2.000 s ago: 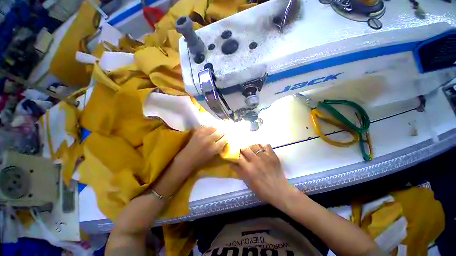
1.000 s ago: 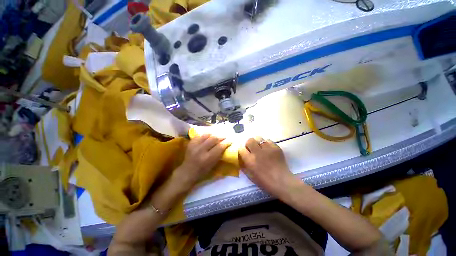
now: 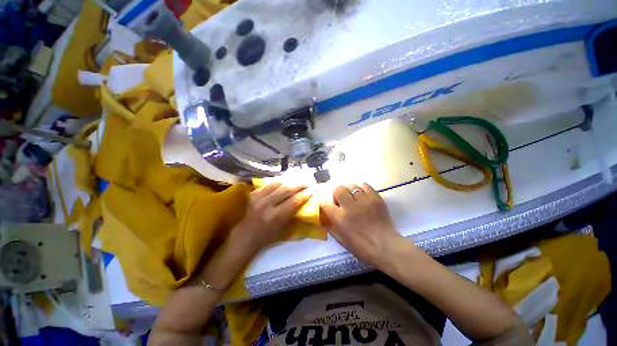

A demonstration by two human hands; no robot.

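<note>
A yellow fabric piece (image 3: 308, 211) lies under both hands just in front of the needle. My left hand (image 3: 274, 206) presses flat on it, fingers towards the needle. My right hand (image 3: 358, 219) holds its right edge with bent fingers and wears a ring. The presser foot and needle (image 3: 321, 173) are in bright glare, so the contact with the cloth cannot be told. A large heap of yellow fabric panels (image 3: 145, 196) lies left of my left hand, with a white fabric panel (image 3: 184, 154) showing beside the machine head.
The white sewing machine (image 3: 379, 67) spans the back. Thread snips (image 3: 467, 159) with green and yellow handles lie right of the needle. A yellow and white bundle (image 3: 575, 277) hangs low at right. A beige second machine (image 3: 40, 257) stands far left.
The view has moved closer to the machine head. The hands have come from near the needle to slightly in front of it, and more yellow cloth shows between them.
</note>
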